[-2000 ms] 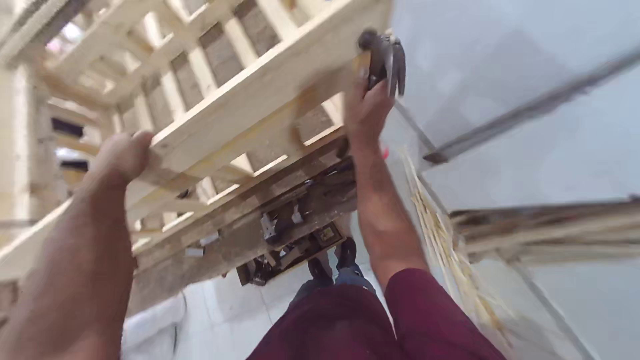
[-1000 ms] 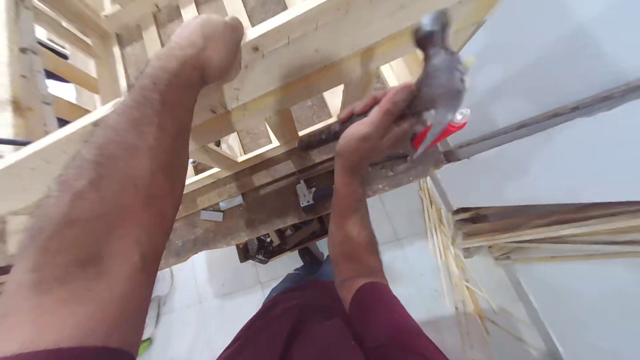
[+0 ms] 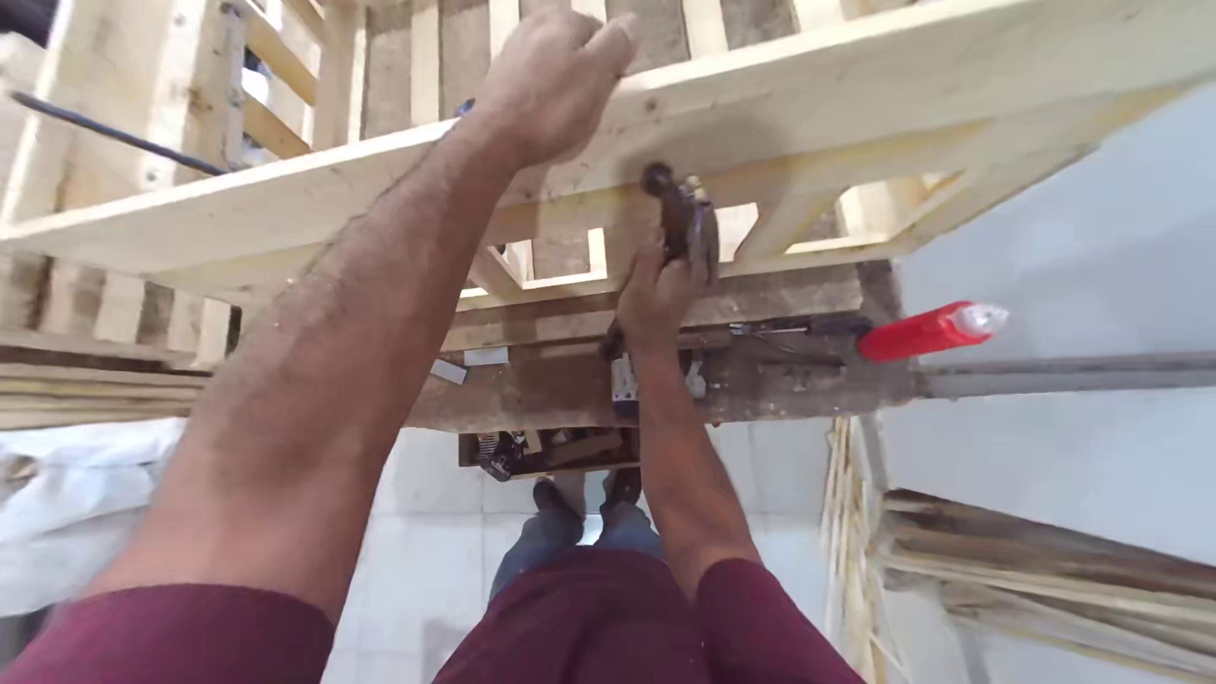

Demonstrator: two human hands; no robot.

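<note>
My left hand (image 3: pixel 560 85) rests closed over the top edge of a long pale wooden board (image 3: pixel 399 180), part of a slatted wooden frame (image 3: pixel 703 28). Whether its fingers grip the board is hidden from above. Lower and to the right, my right hand (image 3: pixel 655 294) is closed around a claw hammer (image 3: pixel 679 214), its head up in front of the frame's lower rail. A red bottle with a clear cap (image 3: pixel 917 332) lies at the right end of the brown workbench (image 3: pixel 560 380).
Beneath the bench edge is a wooden tray of tools (image 3: pixel 551 451). Thin wood strips (image 3: pixel 845 532) and stacked boards (image 3: pixel 1045 570) lie at the right. White sheeting (image 3: pixel 85 503) is at the lower left. Small metal plates (image 3: pixel 486 356) and a screwdriver-like tool (image 3: pixel 798 326) lie on the bench.
The hammer was higher against the frame two seconds ago, near the board's right end. The view has shifted, and the red bottle now shows whole beyond my right hand.
</note>
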